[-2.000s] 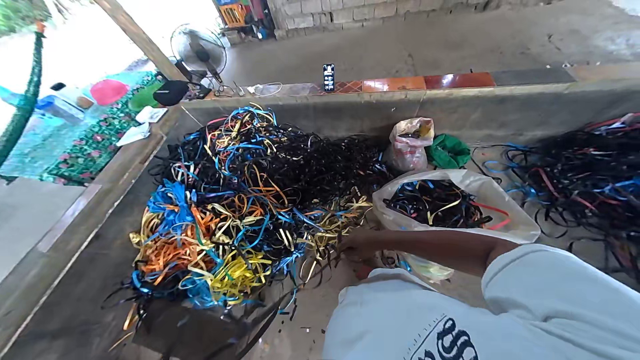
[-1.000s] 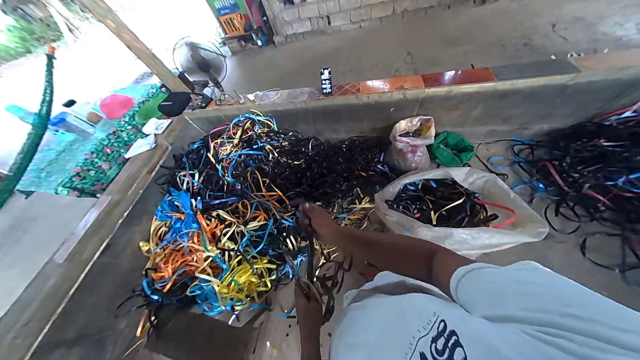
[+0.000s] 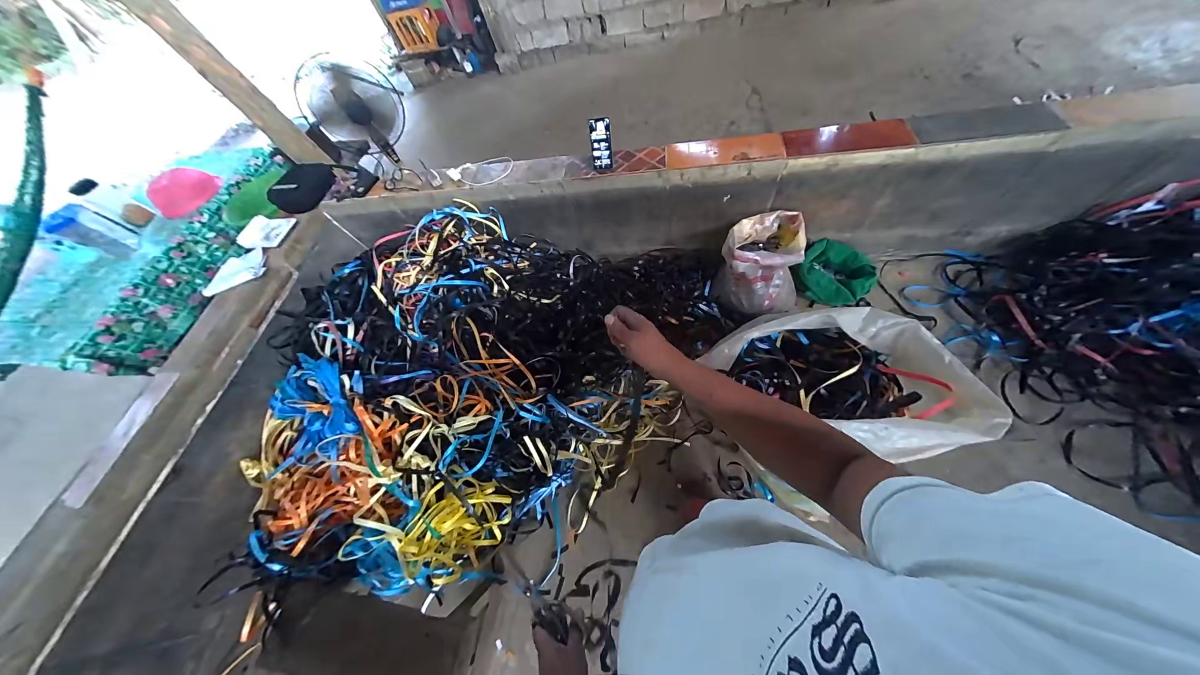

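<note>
My right hand [image 3: 637,336] is raised over the pile's right part, its fingers closed on a black plastic strap [image 3: 633,422] that hangs down. At the bottom edge, my left hand [image 3: 560,637] is closed around a small bunch of dark straps; its lower part is cut off by the frame. The large tangled pile of plastic strapping [image 3: 469,375] is mostly black, with blue, orange and yellow bundles at its lower left. Under and behind my right forearm lies an open white sack [image 3: 966,412] with black, yellow and red straps inside.
A small open sack [image 3: 761,281] and a green bag [image 3: 834,272] stand by the low wall [image 3: 891,187]. Another black strap pile [image 3: 1106,328] lies at right. On the ledge are a phone [image 3: 600,143] and a cable; a fan [image 3: 352,103] stands at the back left.
My hands were close together two seconds before and are now far apart. Since the last earlier frame, my right hand has moved up over the pile and my left hand down toward the bottom edge.
</note>
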